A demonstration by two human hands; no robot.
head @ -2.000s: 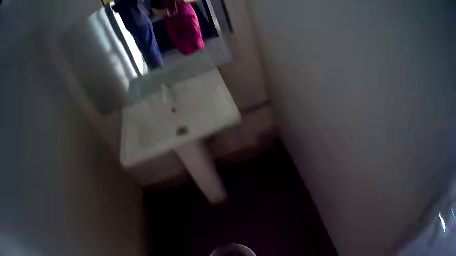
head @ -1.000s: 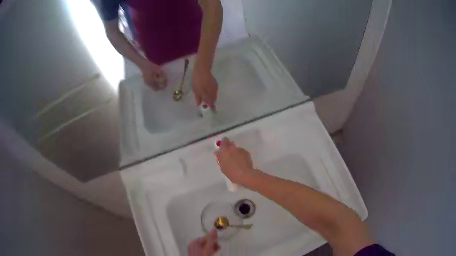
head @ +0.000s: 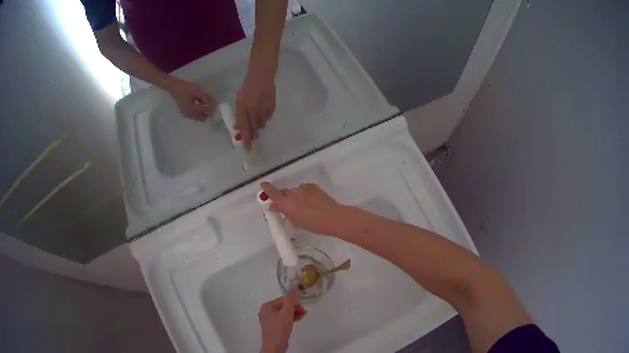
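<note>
The white basin tap (head: pixel 280 238) has a red dot on top. My right hand (head: pixel 308 207) reaches in from the right, its fingers on the tap's lever. The clear glass bowl (head: pixel 322 292) sits in the basin under the spout end. The gold spoon (head: pixel 310 276) lies in the bowl, its handle over the right rim. My left hand (head: pixel 278 321) pinches the bowl's near rim from below. Water seems to run from the spout, but it is faint.
The white washbasin (head: pixel 162 293) has raised edges. A mirror (head: pixel 414 62) stands directly behind it and reflects both arms and a magenta apron. Plain walls (head: pixel 558 179) close in at the sides. A small fitting (head: pixel 441 153) shows at the right wall.
The bowl and spoon have moved right, relative to the basin, to beneath the spout, and the drain is now covered. My left hand has moved with them. My right hand stays at the tap.
</note>
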